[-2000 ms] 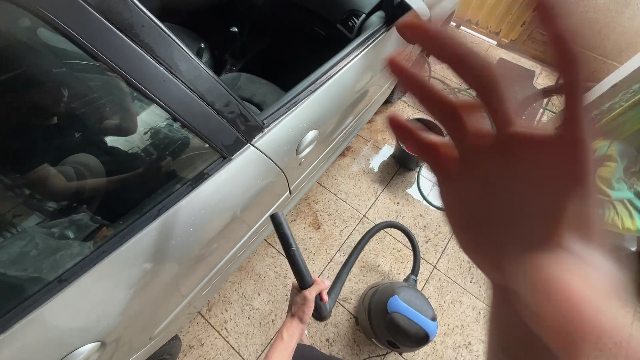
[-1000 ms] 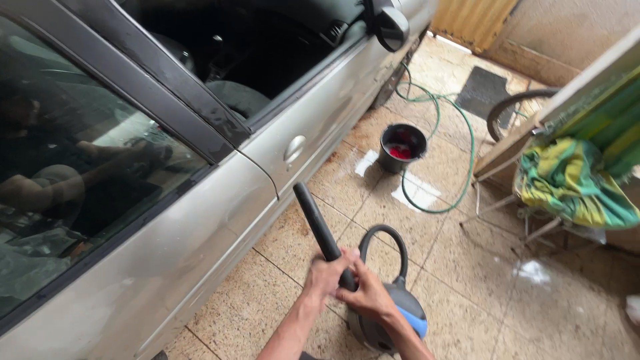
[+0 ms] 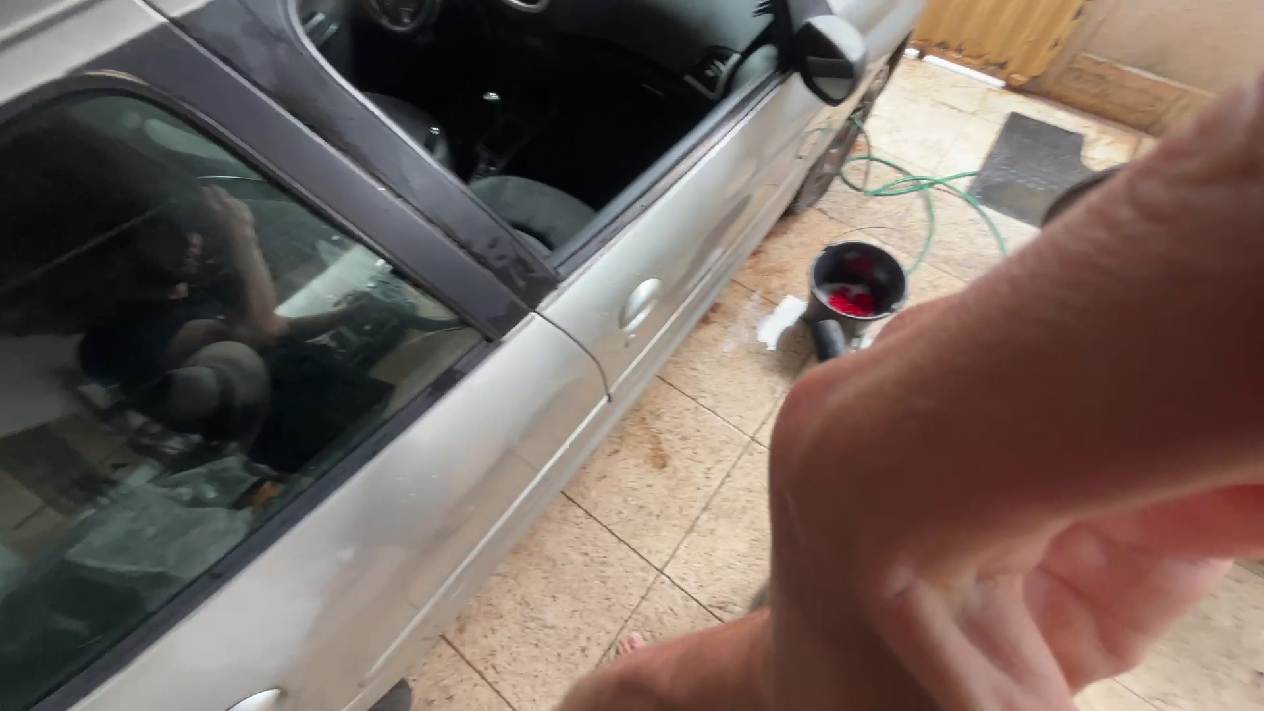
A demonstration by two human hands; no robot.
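Observation:
My right hand (image 3: 918,513), blurred and very close to the camera, fills the right side; its fingers run partly out of frame, and whether it grips anything does not show. Low in the middle, a forearm (image 3: 681,673), apparently my left, passes behind it, with the left hand hidden. The end of a black vacuum tube (image 3: 829,341) sticks out past my right hand, close to the black bucket (image 3: 857,281) with something red inside. At left stands a silver car (image 3: 474,444), its front side window lowered.
A green hose (image 3: 923,185) lies on the tiled floor (image 3: 642,494) near the front wheel. Beyond it are a dark mat (image 3: 1032,168) and a yellow metal gate (image 3: 1007,35). The side mirror (image 3: 831,59) juts from the car.
One second ago both hands were together on the vacuum tube. My right hand has come up close to the camera and now covers the vacuum's body and most of the tube.

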